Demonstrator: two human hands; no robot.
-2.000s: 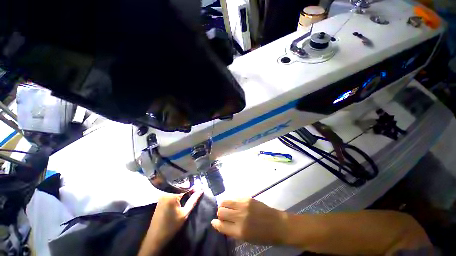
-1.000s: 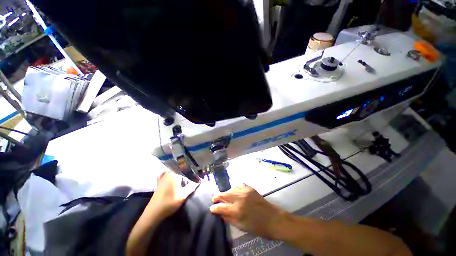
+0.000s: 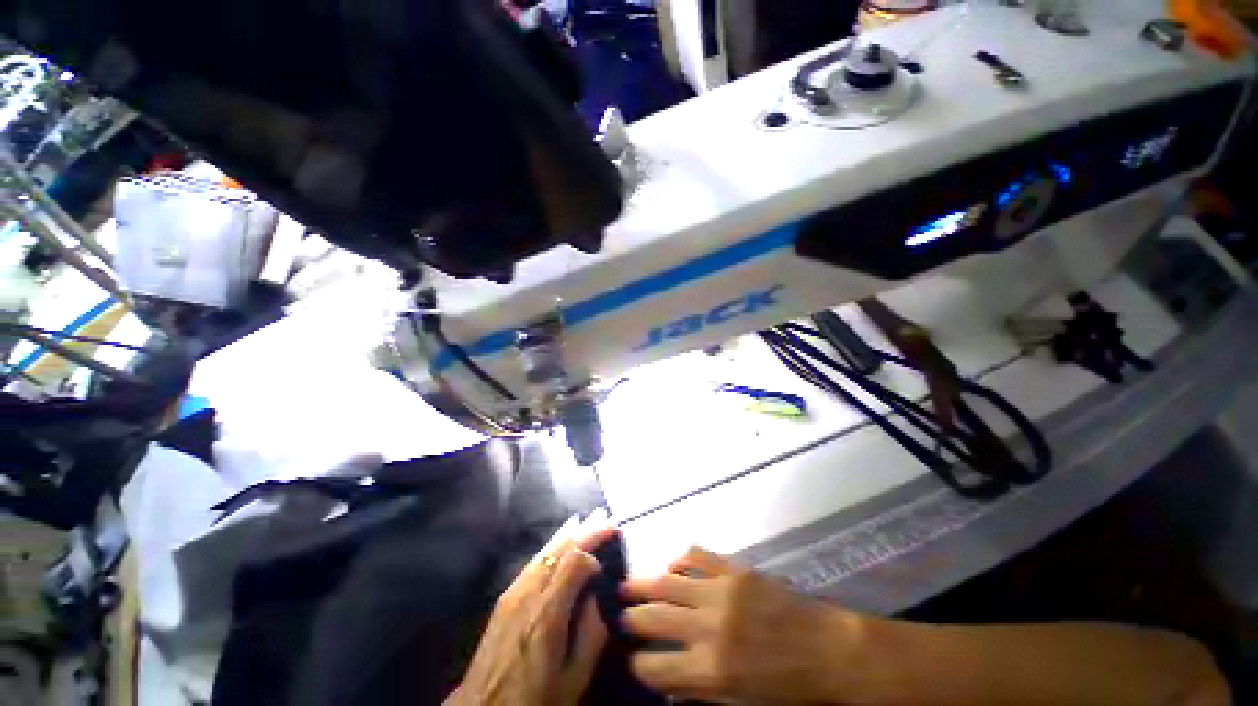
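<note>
The black fabric piece (image 3: 373, 579) lies on the table left of my hands, with its upper edge under the needle area (image 3: 559, 414). A pale fabric piece (image 3: 173, 545) shows beside it at the left. My left hand (image 3: 545, 628) holds the fabric's right edge below the needle, fingertips together. My right hand (image 3: 717, 628) pinches a dark folded part (image 3: 607, 572) of the same edge, close to my left fingers. The white sewing machine (image 3: 690, 310) stands above. The fabric between and under my fingers is partly hidden.
Yellow-green and blue snips (image 3: 766, 400) lie on the bed right of the needle. Dark cords (image 3: 952, 428) and a small black cluster (image 3: 1097, 338) lie farther right. A big black cover (image 3: 373, 124) hangs over the machine's needle end. Ruler tape (image 3: 883, 545) runs along the front edge.
Both hands have moved away from the needle towards me, along the fabric's right edge, and are now closer together. The camera view has also shifted.
</note>
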